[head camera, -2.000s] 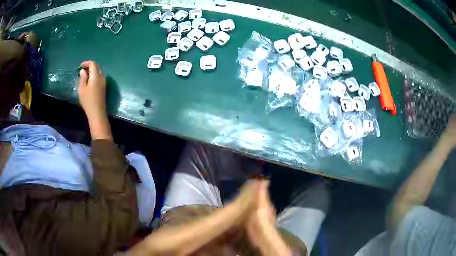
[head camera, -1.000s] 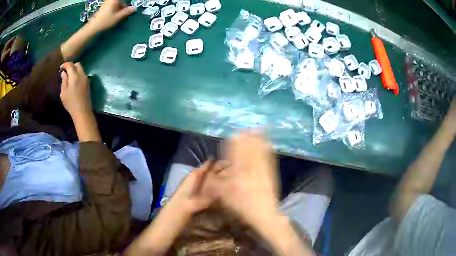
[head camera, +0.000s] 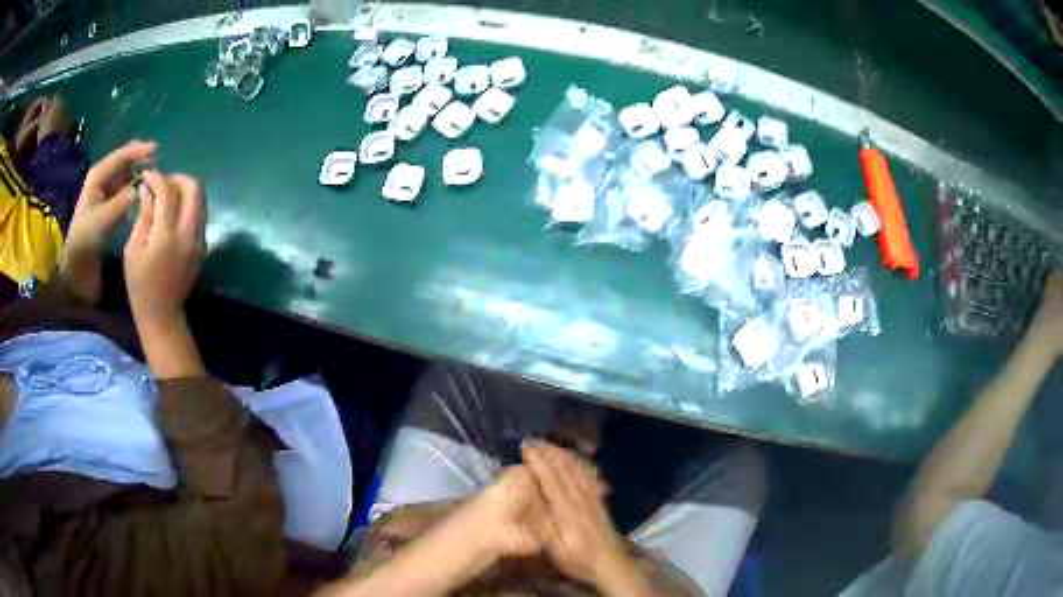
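My left hand (head camera: 509, 513) and my right hand (head camera: 569, 501) are together over my lap, below the bench edge. The fingers are blurred and overlap, so I cannot tell whether anything is between them. Thin pale streaks show just above them over my leg; I cannot tell what they are. On the green bench in front lie clear poly bags (head camera: 574, 201), some with white square parts inside. Loose white square plastic parts (head camera: 766, 169) lie behind and among the bags.
An orange-red cutter (head camera: 888, 216) lies right of the bags. More white square parts (head camera: 463, 166) lie centre left, with clear frames (head camera: 248, 79) farther left. A blister tray (head camera: 1002, 262) is far right. A neighbour's hands (head camera: 163, 227) are at left; another person's arm (head camera: 985, 432) is at right.
My hands have moved from apart and blurred near the bench edge back together over my lap. The left neighbour's reaching hand has come back from the far parts to the other hand.
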